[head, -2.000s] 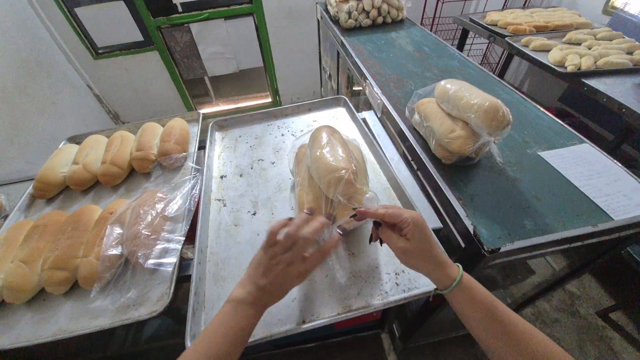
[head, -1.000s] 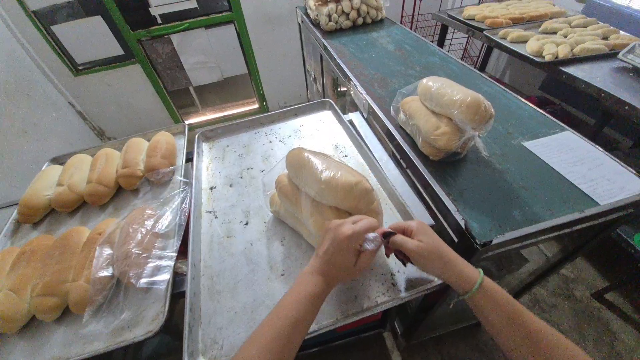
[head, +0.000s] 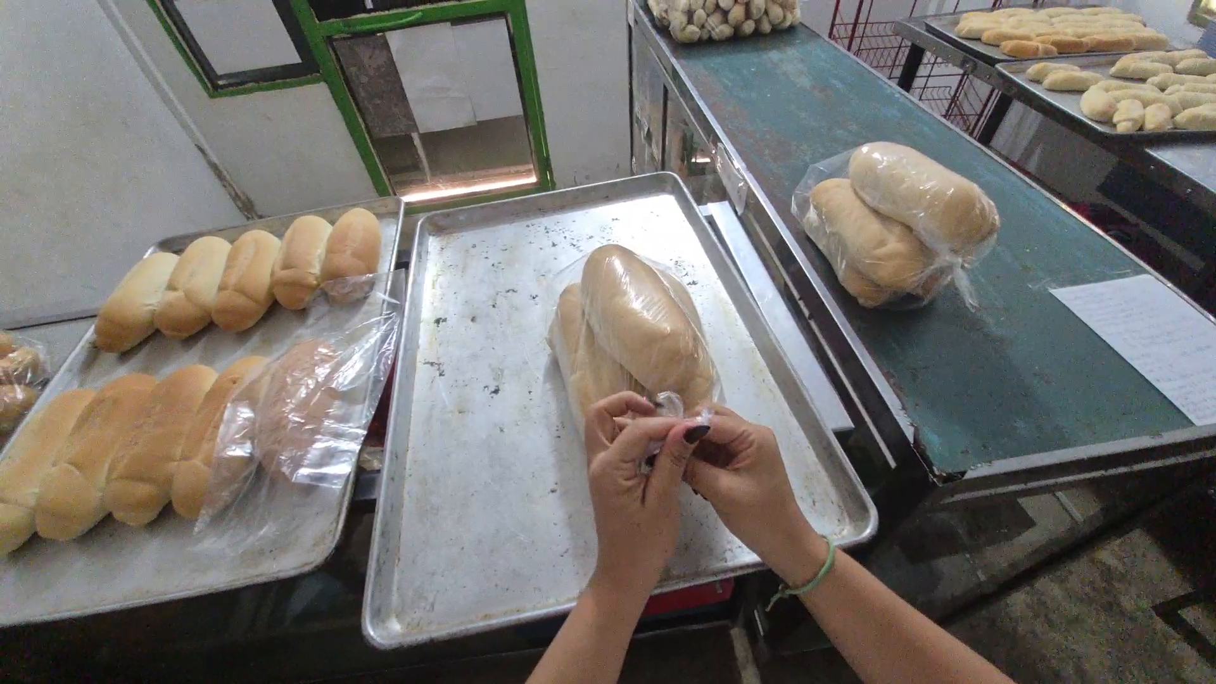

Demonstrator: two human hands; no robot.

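Note:
A clear plastic bag of bread loaves [head: 641, 318] lies on a metal baking tray [head: 475, 532], its gathered mouth toward me. My left hand [head: 636, 475] pinches the bunched plastic between thumb and fingers. Right beside it, my right hand [head: 746, 470], with a green band on the wrist, grips the twisted end of the same bag; the two hands touch or nearly touch. The fingers cover most of the bag's neck, so whether it is knotted I cannot tell.
Another tray [head: 256, 570] on the left bears rows of loaves [head: 247, 280] and loose plastic bags [head: 304, 418]. On the green table [head: 950, 380] at right are bagged loaves [head: 898, 223] and a written sheet [head: 1140, 332]. Farther back, trays hold pale dough pieces [head: 1140, 100].
Two seconds ago my left hand was blurred and apart from my right; now both are together at the bag's neck. The bagged loaves have turned on the tray since one second ago.

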